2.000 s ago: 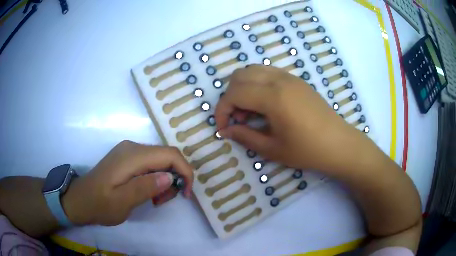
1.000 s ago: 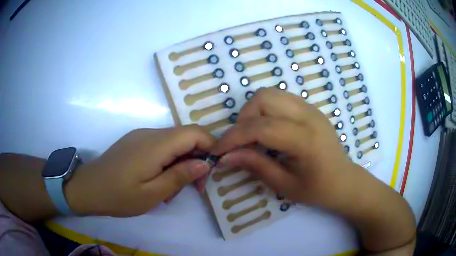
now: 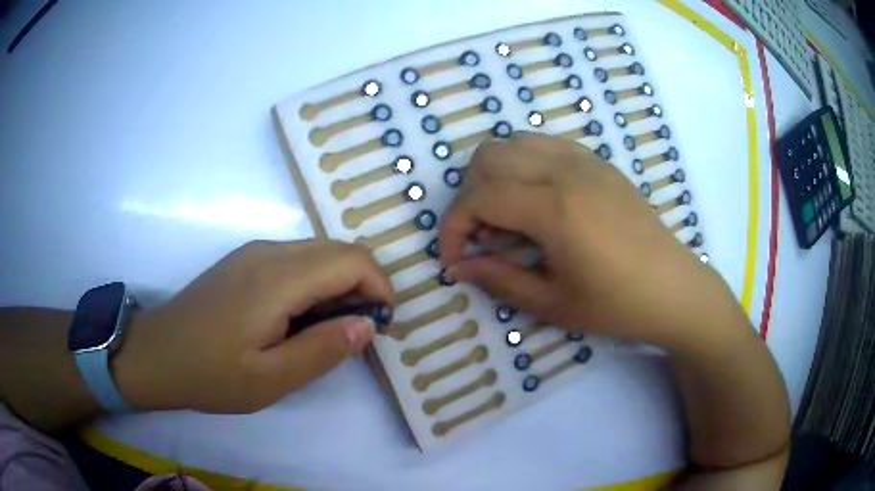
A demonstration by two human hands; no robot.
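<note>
A white slotted tray [image 3: 299, 158] with tan edges lies tilted on the table. It has columns of tan dumbbell slots, many with dark-rimmed round components [image 3: 426, 221] at their ends. The left column has components only at its upper right ends; its lower slots show plain tan. My left hand [image 3: 278, 326], wearing a smartwatch, holds a dark stack of components [image 3: 382, 315] at the tray's left edge. My right hand [image 3: 566, 230] is over the tray, thumb and fingertip pinched on a small component [image 3: 447, 277] at a slot's right end in the left column.
A black calculator [image 3: 815, 177] lies at the right, beyond yellow [image 3: 751, 192] and red tape lines. Part of another tray [image 3: 777, 34] shows at the upper right. A layered grey pile [image 3: 842, 336] stands at the right edge. A dark thin object [image 3: 31, 27] shows at the upper left.
My right hand has moved from the left hand's fingertips up and right to the slot end. The hands are now apart. The tray appears shifted left and slightly up in view.
</note>
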